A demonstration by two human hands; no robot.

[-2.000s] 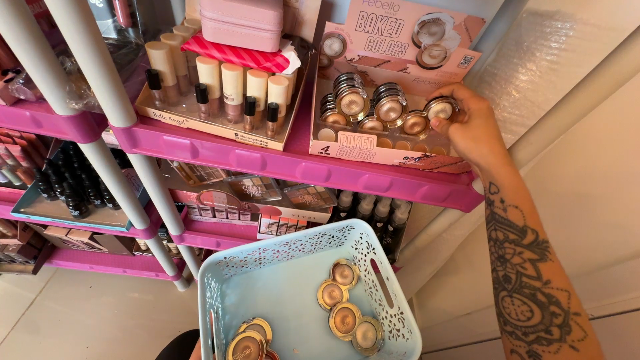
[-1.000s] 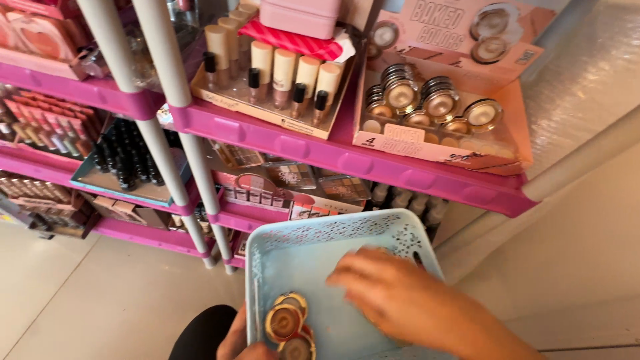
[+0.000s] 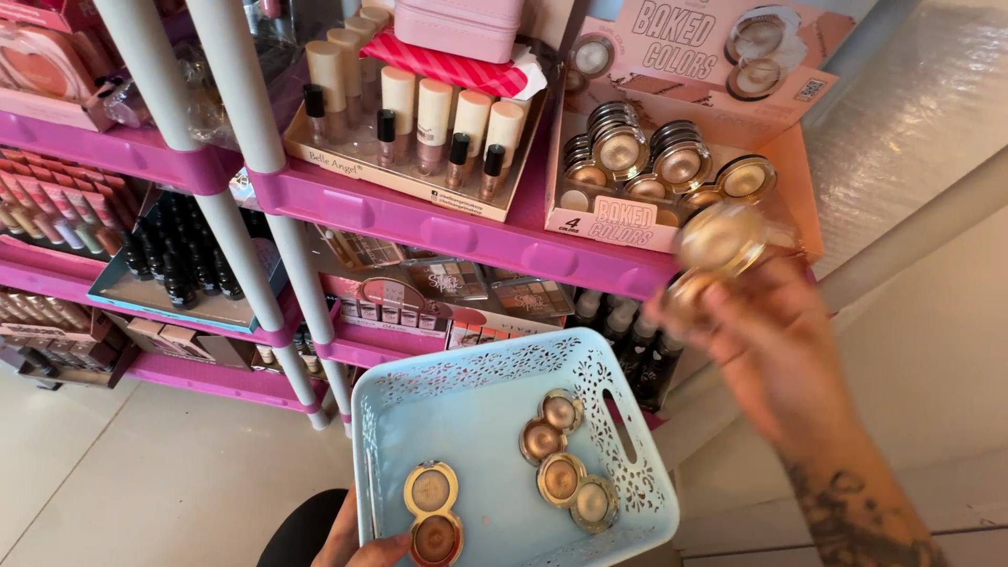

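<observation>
My right hand [image 3: 768, 339], blurred, holds round compacts [image 3: 720, 240] with clear lids between thumb and fingers, just in front of the pink cardboard display box [image 3: 799, 185]. Stacked round compacts [image 3: 620, 150] stand in that box, which sits on the magenta shelf. Below, my left hand [image 3: 366, 543] is at the near left side of the light blue plastic basket [image 3: 472, 346], its thumb over the rim by a gold-rimmed compact [image 3: 435, 537]; most of its fingers are hidden. Several more compacts [image 3: 561, 479] lie at the right side of the basket floor.
Left of the display box is a tray of cream-capped cosmetic tubes [image 3: 433, 118] under a pink case [image 3: 461, 27]. The magenta shelf edge [image 3: 472, 232] and grey posts [image 3: 244, 94] border the basket's far side. Lower shelves hold palettes [image 3: 445, 279] and black bottles [image 3: 181, 276].
My right hand has moved from over the basket up to the display box, with compacts now in its fingers. The compacts at the basket's right side, covered by that hand a second ago, show again.
</observation>
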